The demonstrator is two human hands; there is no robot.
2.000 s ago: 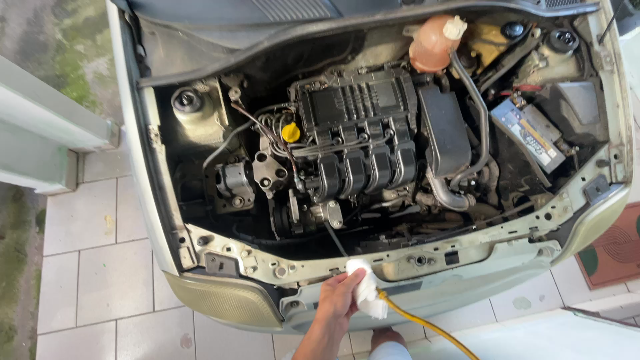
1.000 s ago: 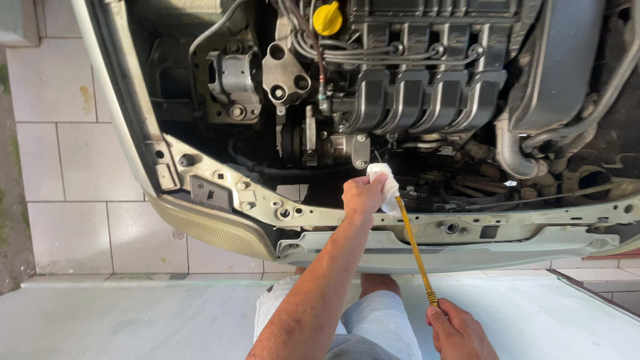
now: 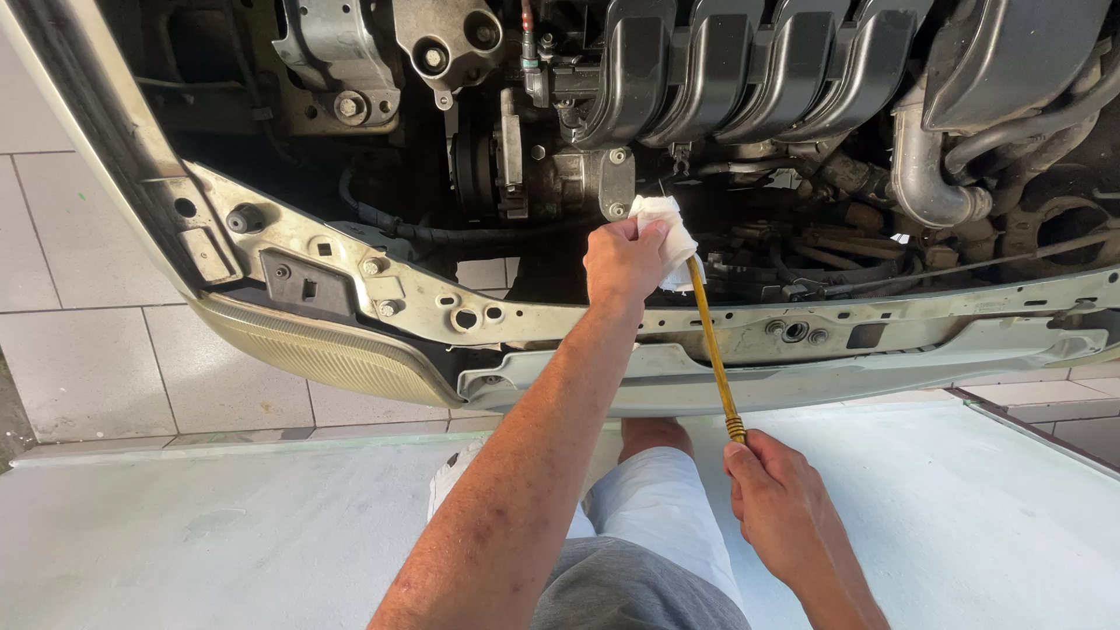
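Note:
A folded white cloth or paper towel (image 3: 672,247) is pinched in my left hand (image 3: 623,261), above the front crossmember of the car. It wraps around the upper end of a yellow engine oil dipstick (image 3: 713,350). A thin dark tip shows just past the cloth. My right hand (image 3: 774,499) is closed around the dipstick's lower end, below a ribbed collar, nearer my body. The black intake manifold (image 3: 700,74) lies beyond the cloth, not touching it.
The metal front crossmember (image 3: 560,325) runs across the view, with a headlight (image 3: 324,350) at its left end. A metal pipe elbow (image 3: 932,184) and a bracket (image 3: 332,61) stand in the engine bay. A white wall (image 3: 219,525) lies behind me.
My right hand, out of view two seconds ago, now holds the lower end of the dipstick. The view has moved closer to the engine's front.

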